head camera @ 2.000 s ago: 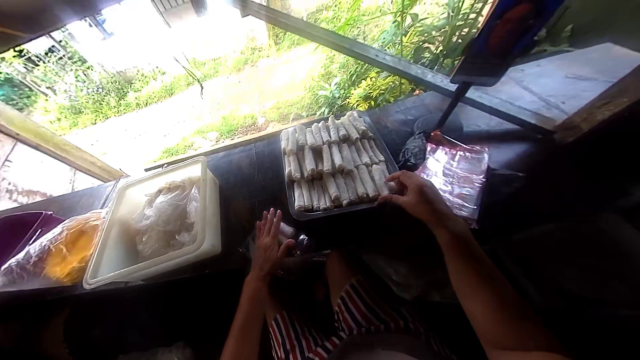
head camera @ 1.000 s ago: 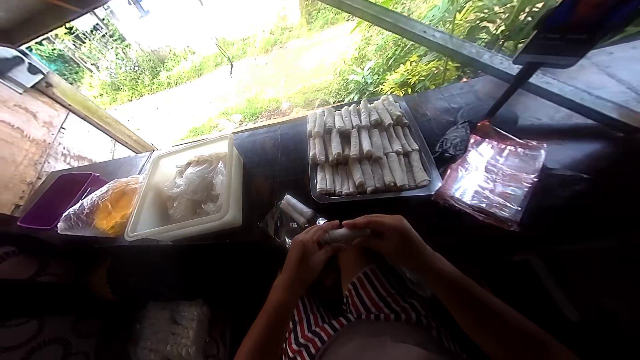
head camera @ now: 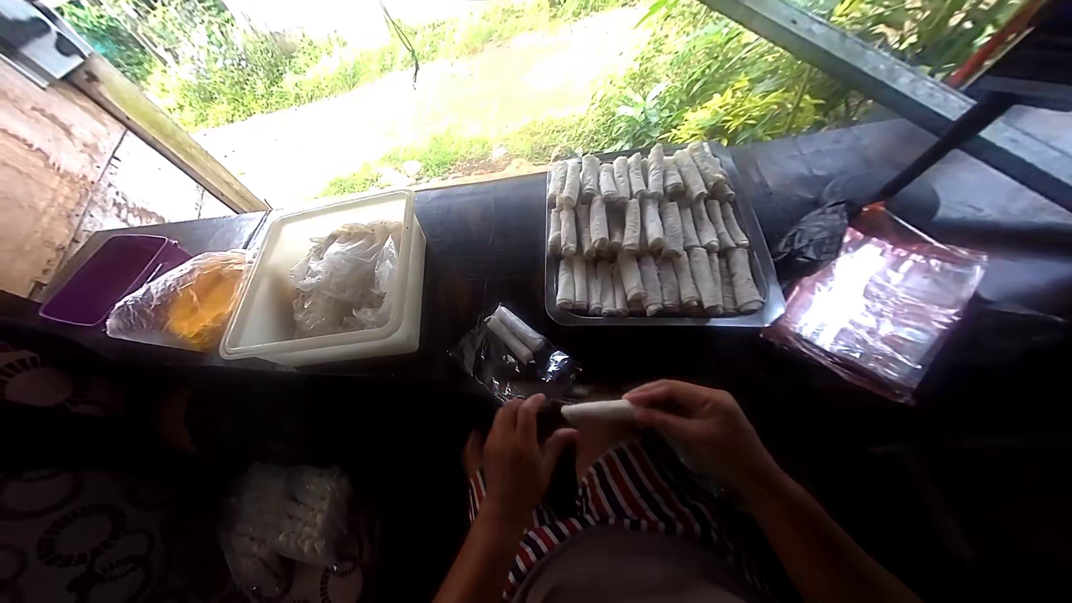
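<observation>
Between the fingers and thumb of my right hand is one end of a pale wrapped roll, its other end pointing left. My left hand is just left of that roll, near the edge of a clear plastic bag; whether its fingers grip the bag is too dark to tell. A couple of white rolls lie on the bag. Beyond my right hand, a metal tray holds several rows of similar rolls, stacked side by side.
At left on the dark table stand a cream plastic tub with plastic bags inside, a bag with yellow contents and a purple container. Pink-edged plastic packs, a black bag and a dark stand are at right.
My right hand has come from the tray's right edge to my lap, where both hands met around a roll. Now my left hand is apart from it. The view has turned.
</observation>
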